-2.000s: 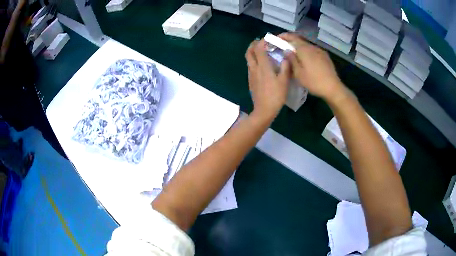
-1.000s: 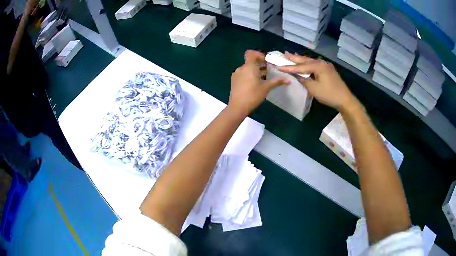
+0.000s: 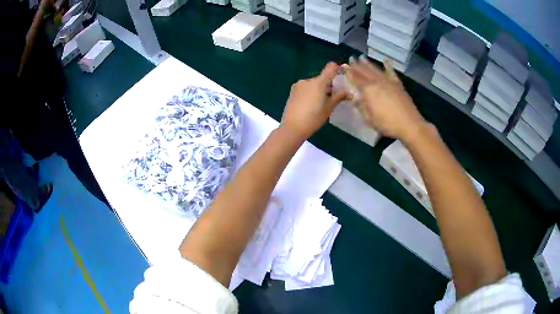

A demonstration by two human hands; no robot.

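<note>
A white retail box (image 3: pixel 355 122) stands on the dark green belt between my hands. My left hand (image 3: pixel 312 101) grips its left side near the top, with fingertips at the upper end. My right hand (image 3: pixel 384 98) is at the top right of the box, blurred, fingers spread; whether it touches the box is hard to tell. The white device seen earlier at the box top does not show now. A second white box (image 3: pixel 405 172) lies on the belt, partly behind my right forearm.
A bag of coiled white cables (image 3: pixel 190 150) lies on a large white sheet (image 3: pixel 116 132), beside fanned leaflets (image 3: pixel 310 245). A closed box (image 3: pixel 241 32) lies on the belt. Stacked boxes (image 3: pixel 399 27) line the far side. A grey rail (image 3: pixel 387 211) crosses. A person (image 3: pixel 37 98) is at left.
The white device at the box top has gone from sight. My right hand's fingers have spread and lifted at the top. The view has shifted, so bag and leaflets appear further right.
</note>
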